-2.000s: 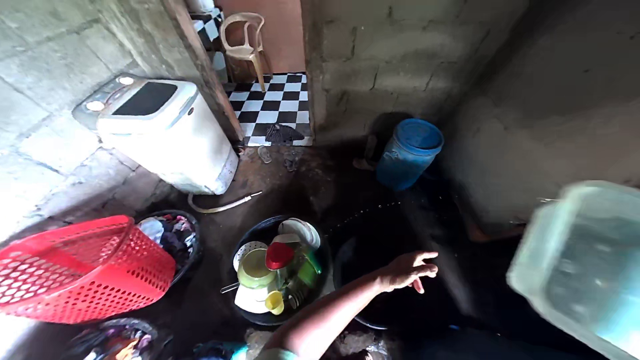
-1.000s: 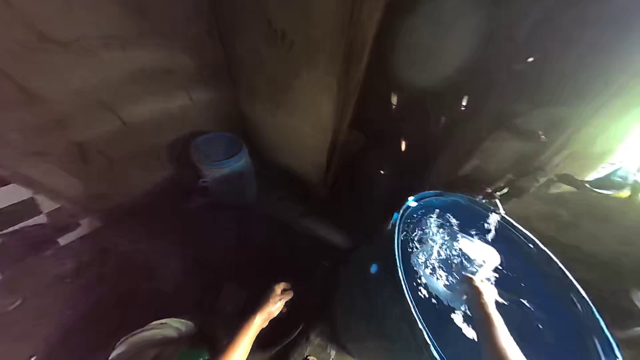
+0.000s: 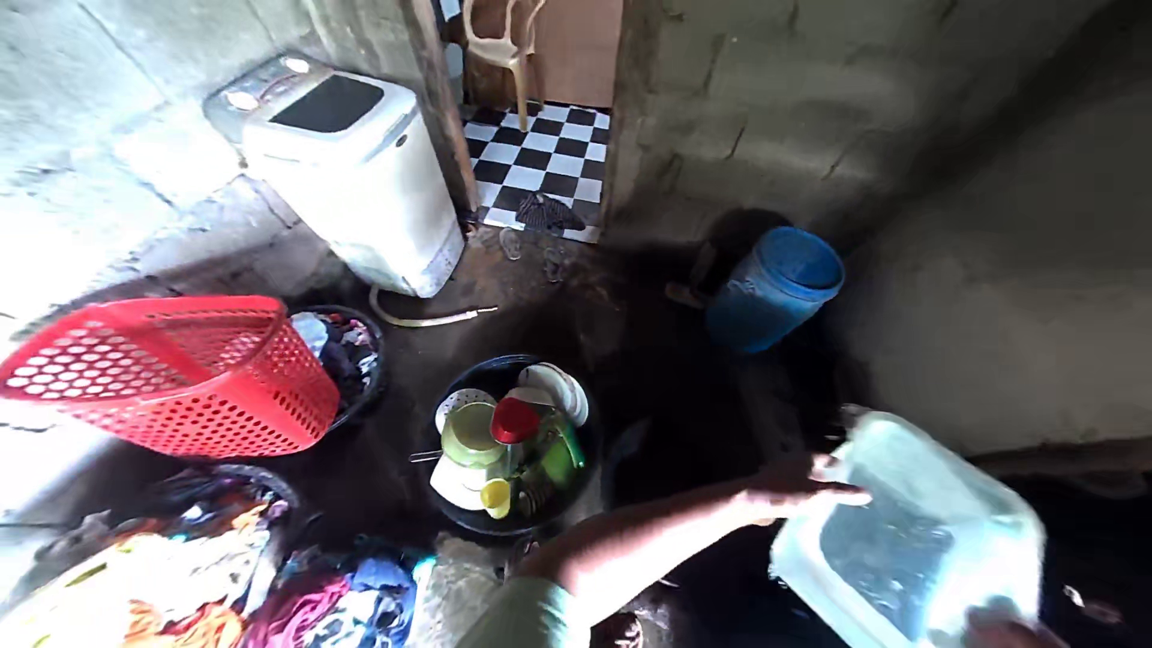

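At the lower right, a translucent plastic container (image 3: 900, 540) with what looks like water in it is tilted between my hands. My left hand (image 3: 801, 493) grips its near-left rim, with fingers over the edge. My right hand (image 3: 999, 625) is at its bottom right corner, blurred and partly cut off by the frame. Left of my forearm, a dark round basin (image 3: 441, 504) on the floor holds plates, a green bowl (image 3: 472, 435), a red bowl (image 3: 515, 420) and a yellow cup (image 3: 495, 497).
A blue plastic drum (image 3: 765, 297) stands near the far wall. A white washing machine (image 3: 360, 180) with a hose (image 3: 423, 321), a red plastic laundry basket (image 3: 216, 396) and piles of clothes (image 3: 333, 603) are at left. A doorway shows a checkered floor (image 3: 549, 162) and plastic chair (image 3: 499, 49).
The view has swung back left from the large blue tub, where one hand was in splashing water a second ago. My left hand, empty in both earlier frames, now holds the container.
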